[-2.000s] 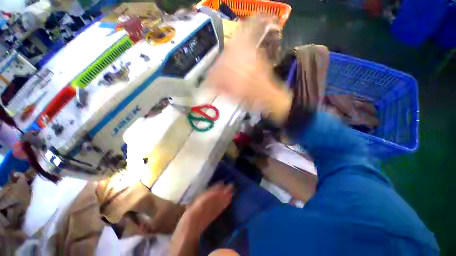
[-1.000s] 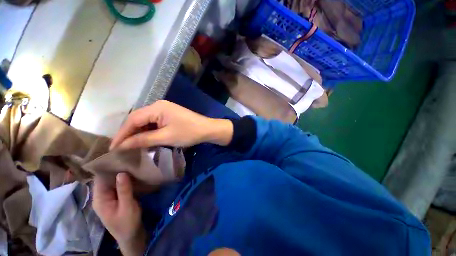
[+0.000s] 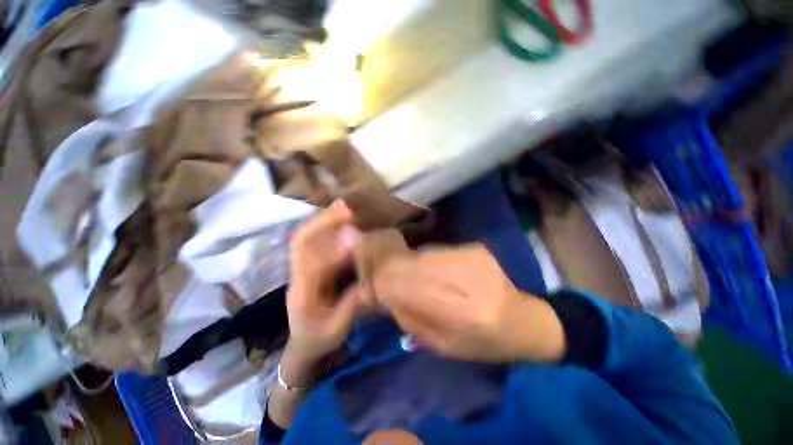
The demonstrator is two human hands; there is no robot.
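Observation:
My left hand [image 3: 317, 287] and my right hand [image 3: 469, 304] are close together in front of my body, both blurred. A small brown cloth piece [image 3: 383, 254] is held between their fingertips. Brown garment panels [image 3: 204, 130] with white lining pieces [image 3: 239, 222] lie in a heap on the left, reaching under the bright lamp at the needle area. A brown panel end [image 3: 369, 191] hangs over the table's front edge, just beyond my fingers. The needle and presser foot are lost in glare.
Scissors with green and red handles [image 3: 532, 30] lie on the white table [image 3: 452, 113] at the top. A blue crate [image 3: 726, 235] stands at the right, with brown and white pieces [image 3: 622, 230] beside it. Part of another blue crate [image 3: 155, 407] shows at the lower left.
The view has swung left, so more of the heap shows. Both hands have come closer together at the small brown piece, which looked larger and spread out a second ago.

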